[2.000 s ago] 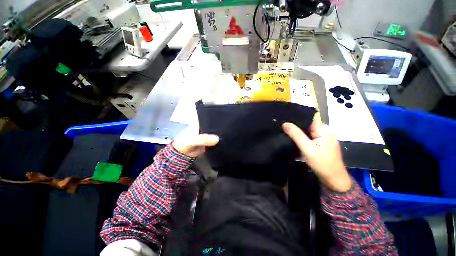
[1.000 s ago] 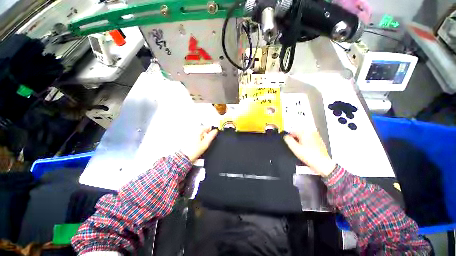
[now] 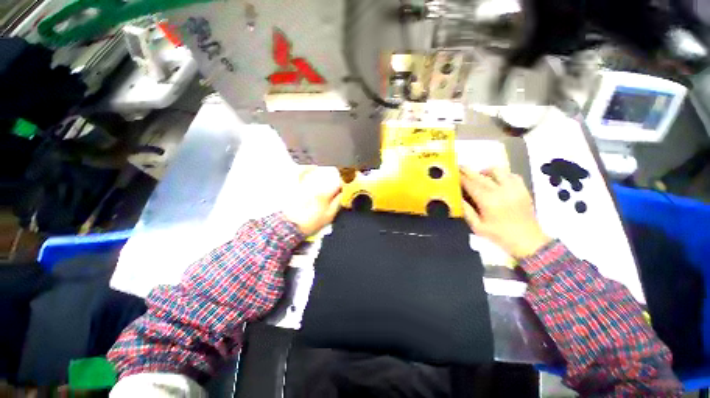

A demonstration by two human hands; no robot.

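The black fabric panel (image 3: 397,288) lies flat in front of me, its far edge under the yellow clamp plate (image 3: 409,183). Black shows through the plate's round holes. My left hand (image 3: 313,200) is at the plate's left side, by the panel's far left corner. My right hand (image 3: 502,208) lies at the plate's right side, fingers slightly spread. The fingertips' hold on the fabric cannot be told. The sewing machine head (image 3: 304,85) stands over the plate's left part. Black round dots (image 3: 566,175) lie in a cluster on the white sheet (image 3: 595,233) at right.
The control panel (image 3: 637,107) stands at the right rear. Blue bins are at the right (image 3: 662,225) and left (image 3: 78,247). The positioning lamp (image 3: 576,31) hangs blurred at the top right. The green bar (image 3: 101,17) crosses the top left. A green ticket (image 3: 92,373) is at lower left.
The panel has moved forward, its far edge now under the yellow plate. Both hands have moved forward to the plate's sides. The view has moved closer to the machine head.
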